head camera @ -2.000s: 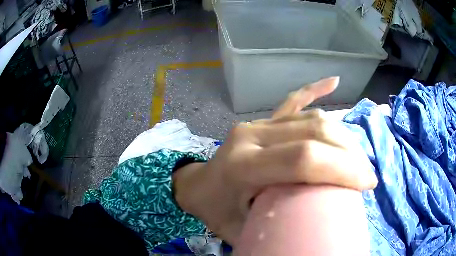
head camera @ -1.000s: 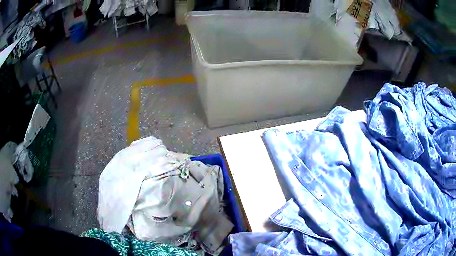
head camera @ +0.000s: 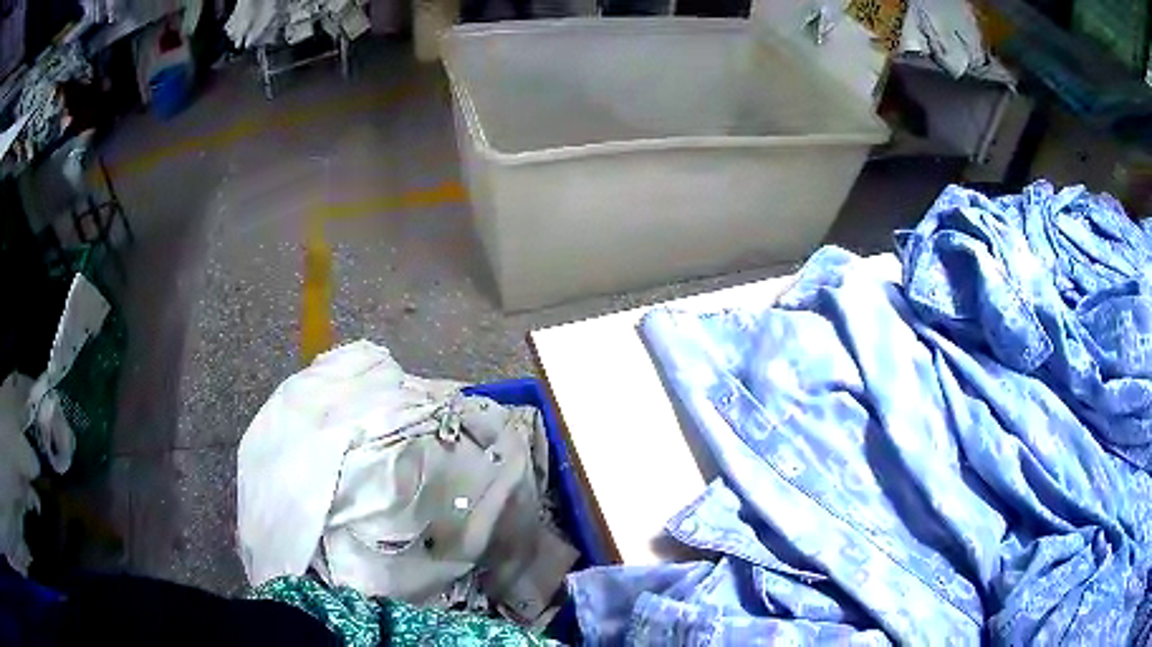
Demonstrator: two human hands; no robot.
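Observation:
Light blue patterned denim shirts (head camera: 872,442) lie heaped and creased on a white-topped table (head camera: 619,417). The nearest shirt has a long stitched strip running diagonally, with a stitched flap or cuff beside it near the table's left edge; I cannot tell which. Its lower part is cut off by the frame's bottom edge. A green and white patterned sleeve (head camera: 392,617) shows at the bottom left. Neither of my hands is in view.
A blue container (head camera: 569,474) beside the table holds light grey garments (head camera: 417,493). A large pale grey bin (head camera: 657,209) stands beyond the table. Yellow lines mark the grey floor. White cloth pieces hang at the left edge. A blue bucket (head camera: 168,91) stands far back left.
Two seconds ago a hand and a forearm covered the middle; both have left the picture. The table and grey garments are uncovered. The view has shifted slightly since one second ago.

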